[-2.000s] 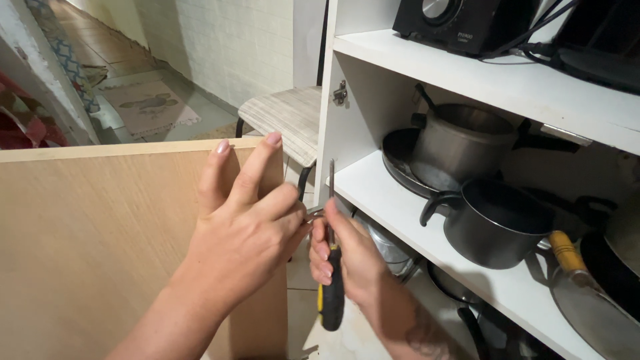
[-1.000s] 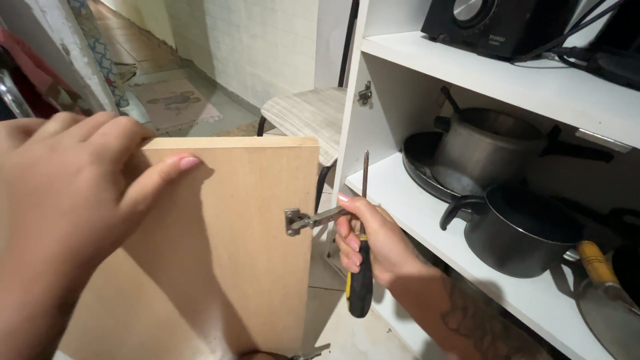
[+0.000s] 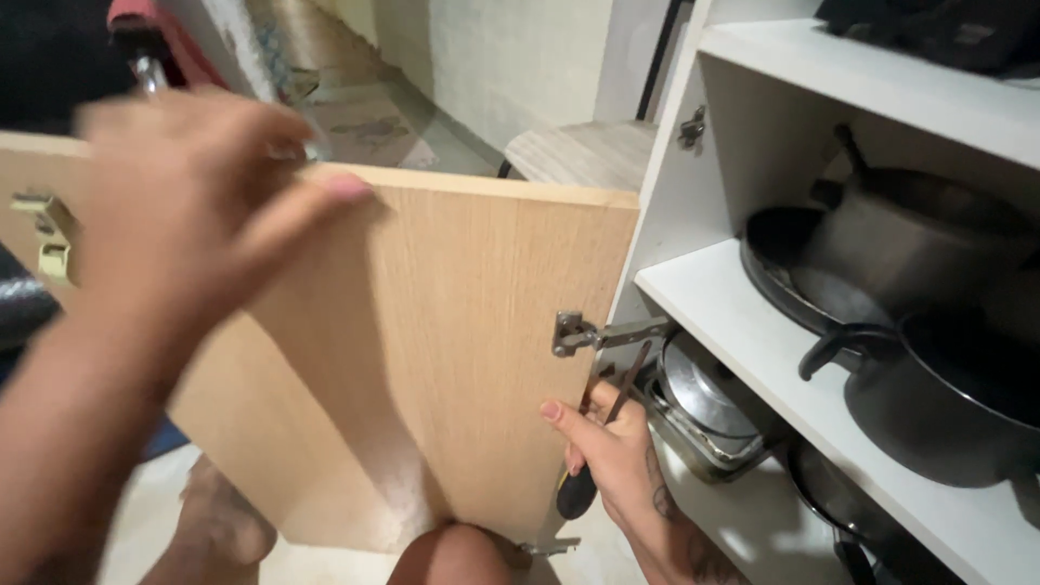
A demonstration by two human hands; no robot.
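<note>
A wooden cabinet door [image 3: 471, 325] stands tilted before me, off the white cabinet [image 3: 674, 179]. My left hand [image 3: 203, 187], blurred, grips its top edge, thumb on the near face. My right hand [image 3: 605, 439] holds a screwdriver [image 3: 578, 487] with a black and yellow handle, shaft pointing up, and its fingers also touch the door's right edge. Just above that hand, a metal hinge [image 3: 577, 334] is fixed to the door, its arm reaching right. A second hinge [image 3: 552, 548] shows at the bottom edge. A pale latch-like fitting [image 3: 53, 236] sits at the door's left.
Dark pots [image 3: 942, 398] and a pan [image 3: 780, 268] stand on the cabinet shelf [image 3: 731, 325]. A metal mounting plate [image 3: 691, 128] is on the cabinet's inner side wall. Below are a lidded pot [image 3: 707, 390] and other cookware. A wooden-topped seat [image 3: 585, 154] stands behind the door. My knee [image 3: 451, 556] is below.
My right hand has moved off the hinge arm down to the door's right edge, still with the screwdriver. My left hand, near the hinge two seconds ago, is now farther left on the top edge.
</note>
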